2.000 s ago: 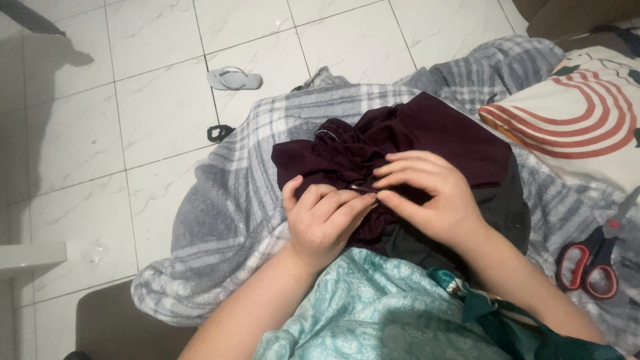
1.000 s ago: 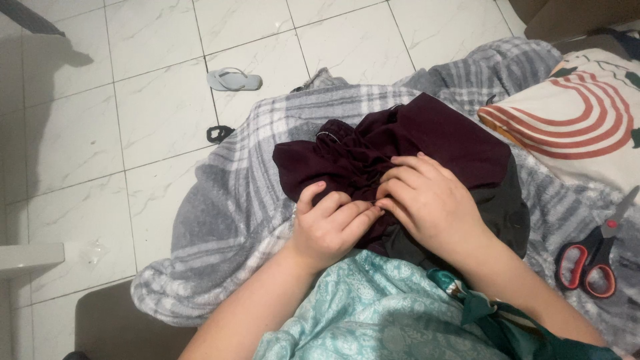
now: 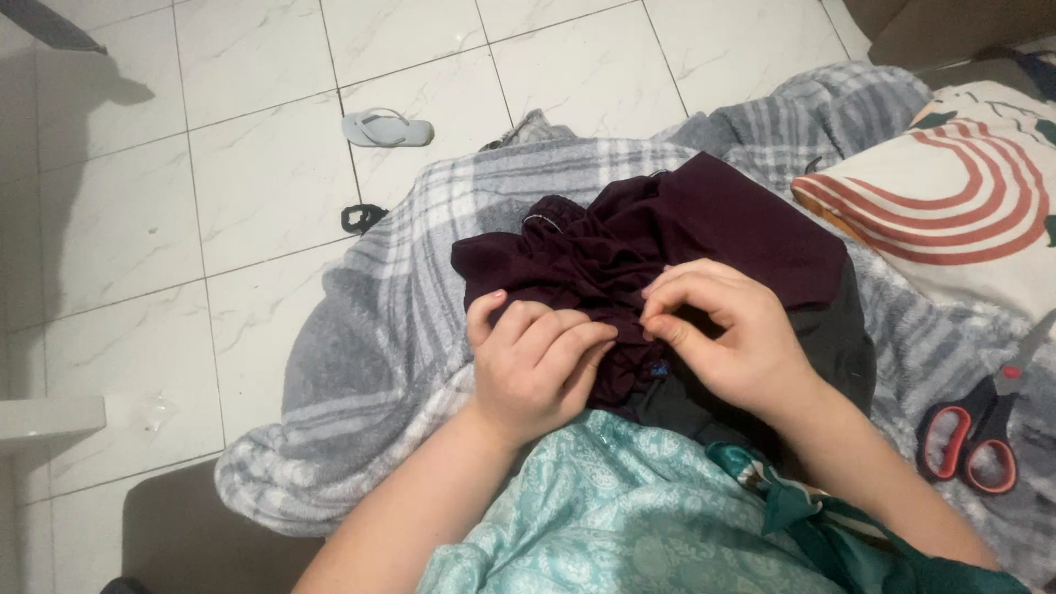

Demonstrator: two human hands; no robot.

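Note:
A dark maroon cloth garment point(image 3: 742, 223) with a gathered middle lies bunched over my lap, on top of a darker grey cloth point(image 3: 841, 355). My left hand point(image 3: 536, 363) pinches the gathered maroon fabric between thumb and fingers. Just to its right, my right hand point(image 3: 726, 330) has thumb and fingertips together at the same gathers; whether they hold a thread or a needle is too small to tell. A small blue patch point(image 3: 659, 369) shows on the cloth below and between the hands.
A grey and white plaid blanket point(image 3: 371, 322) spreads beneath. Scissors with black and red handles point(image 3: 969, 437) lie at the right, below a patterned pillow point(image 3: 965, 190). On the tiled floor are a grey flip-flop point(image 3: 388, 129) and a black hair tie point(image 3: 363, 218).
My right hand has moved slightly away from my left, leaving a gap between their fingertips, which were close together one second ago. My left hand stays at the gathers.

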